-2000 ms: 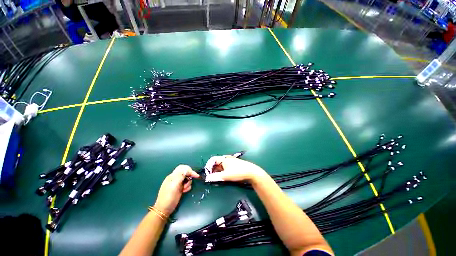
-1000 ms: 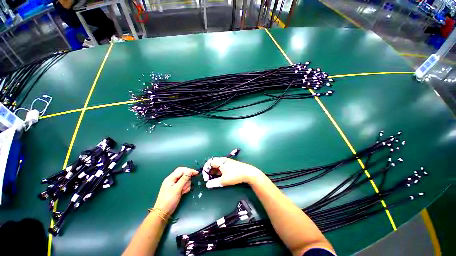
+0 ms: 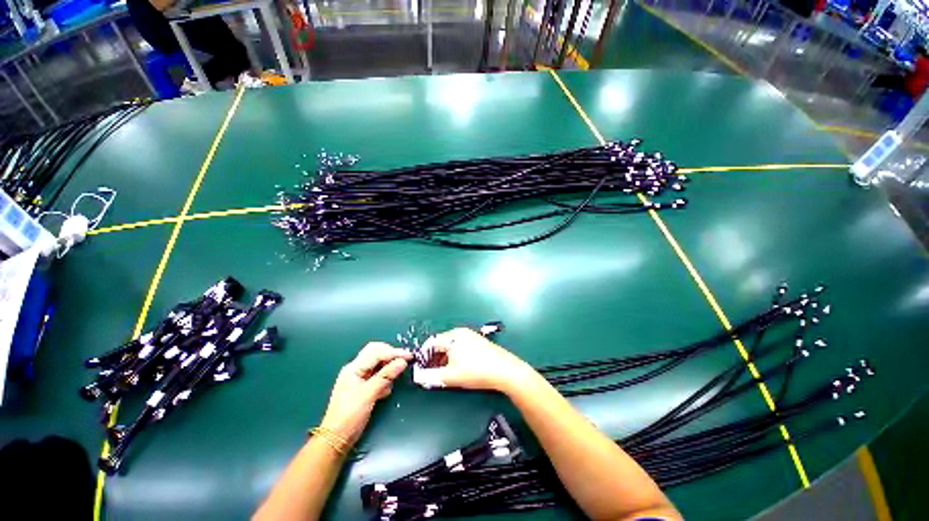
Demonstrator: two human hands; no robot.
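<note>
My left hand (image 3: 369,379) and my right hand (image 3: 460,360) meet at the lower centre of the view. Small wire ends (image 3: 413,338) with pale tips splay out between and just above the fingertips. My left thumb and fingers pinch at the wire ends. My right hand is closed around the end of a black cable, with white coverings on its fingertips. A short dark cable end (image 3: 493,329) sticks out behind my right hand. Black cables (image 3: 621,358) run right from behind my right wrist. The exact grip is too small to tell.
A long harness bundle (image 3: 479,193) lies across the green table (image 3: 357,295). Short cable assemblies (image 3: 188,356) lie at left, a harness stack (image 3: 479,478) by my right forearm. A power strip (image 3: 876,156) stands at the right edge. A seated person is partly visible at top left.
My left fingers have closed in against my right fingertips, and the wire ends now fan upward between them. The whole view has shifted slightly.
</note>
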